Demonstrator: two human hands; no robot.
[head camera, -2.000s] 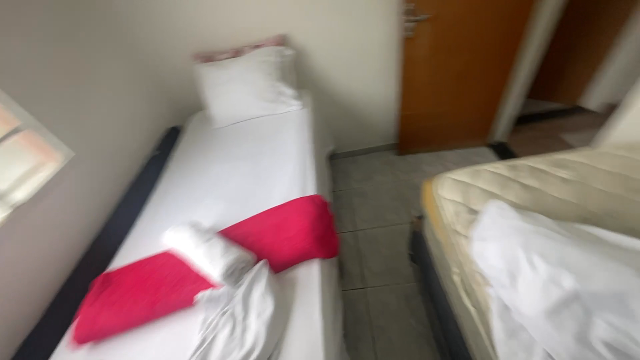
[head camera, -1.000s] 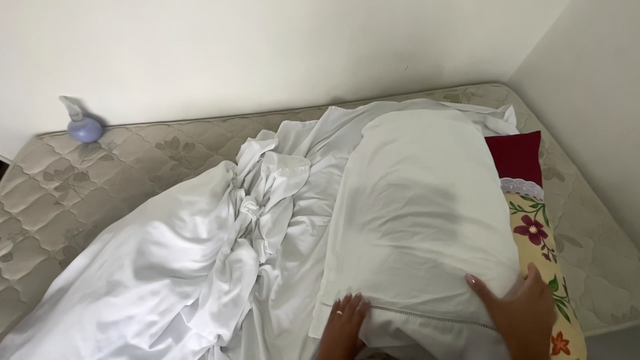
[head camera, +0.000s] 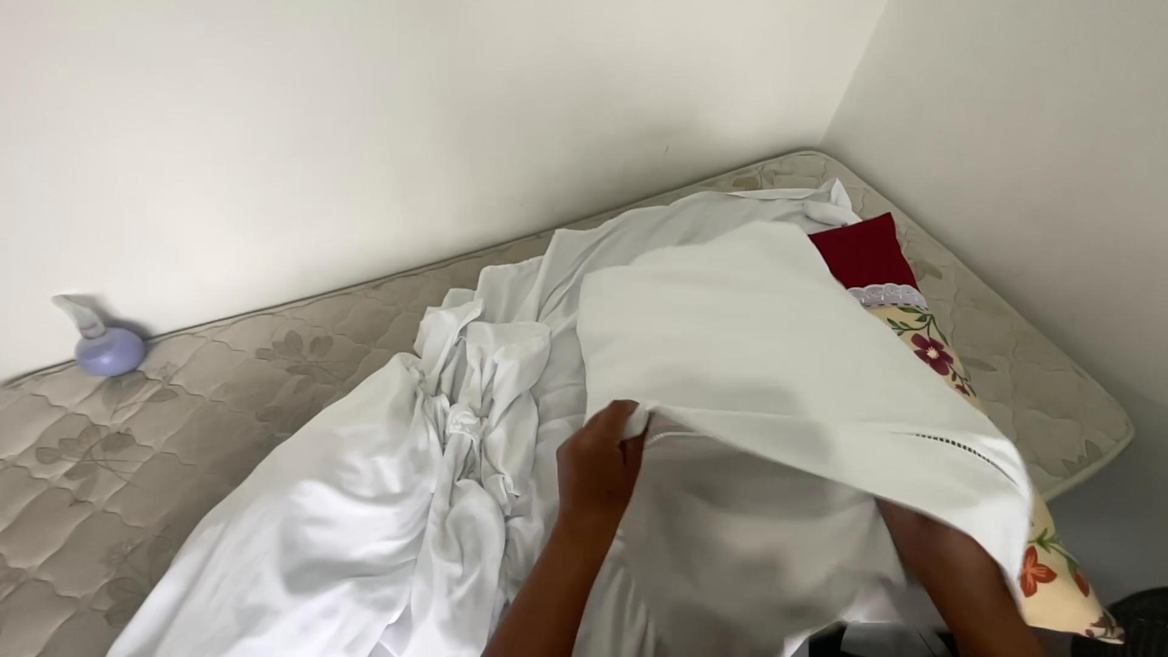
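A white pillowcase (head camera: 730, 338) lies over the bedding, its open end toward me and lifted. My left hand (head camera: 602, 456) grips the edge of that opening at its left corner. My right forearm reaches in under the raised cloth; the hand itself is hidden, so I cannot tell what its fingers hold. Beneath and to the right of the pillowcase shows a floral pillow (head camera: 933, 351) with a dark red end and a lace trim. To the left, a crumpled white sheet (head camera: 356, 511) is bunched in a knot-like gather.
A bare quilted mattress (head camera: 319, 351) stretches beneath the bedding, against the white walls (head camera: 456, 137) that meet at a corner. A round lilac bottle-like object (head camera: 109, 351) with a pale top stands on the mattress by the wall at the left. Something dark is at the lower right edge.
The view swung from another bed to this one. Since one second ago, the pillowcase's near end has been lifted, my left hand has gripped its edge, and my right hand has gone under the cloth.
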